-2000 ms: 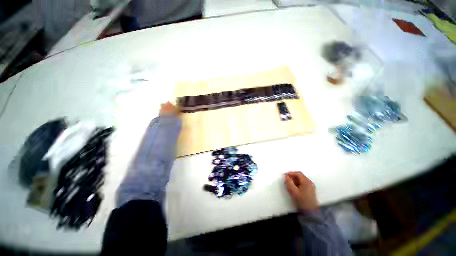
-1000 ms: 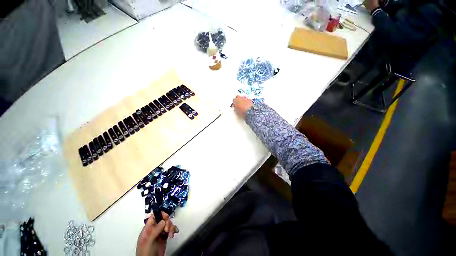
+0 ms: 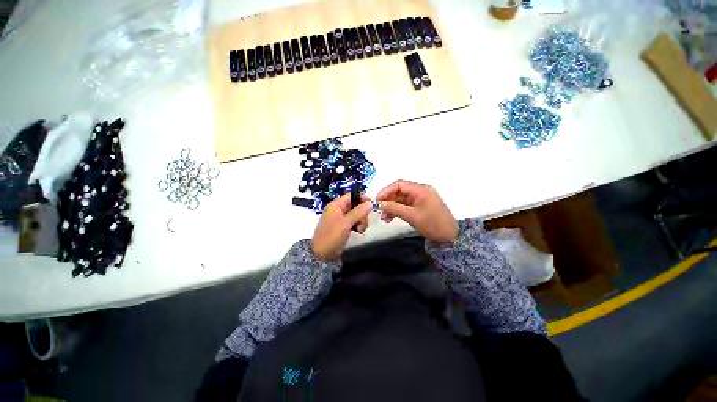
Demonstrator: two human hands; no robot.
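Note:
My left hand (image 3: 338, 226) holds a black strap tab (image 3: 355, 196) upright between its fingers, at the near edge of the heap of finished assemblies (image 3: 340, 169). My right hand (image 3: 419, 210) pinches a small shiny metal piece (image 3: 375, 206) beside the strap. The fingertips of both hands are close together. Whether the piece touches the strap is too small to tell.
The tan board (image 3: 338, 102) behind the heap carries a row of black straps (image 3: 330, 52). Wire rings (image 3: 189, 180) and a loose strap pile (image 3: 96, 200) lie left. Metal clasps (image 3: 531, 119) and a tan block (image 3: 678, 85) lie right.
My right hand has come back from the metal clasps to my left hand, now with a small metal piece. My left hand still holds the strap. The view has turned left.

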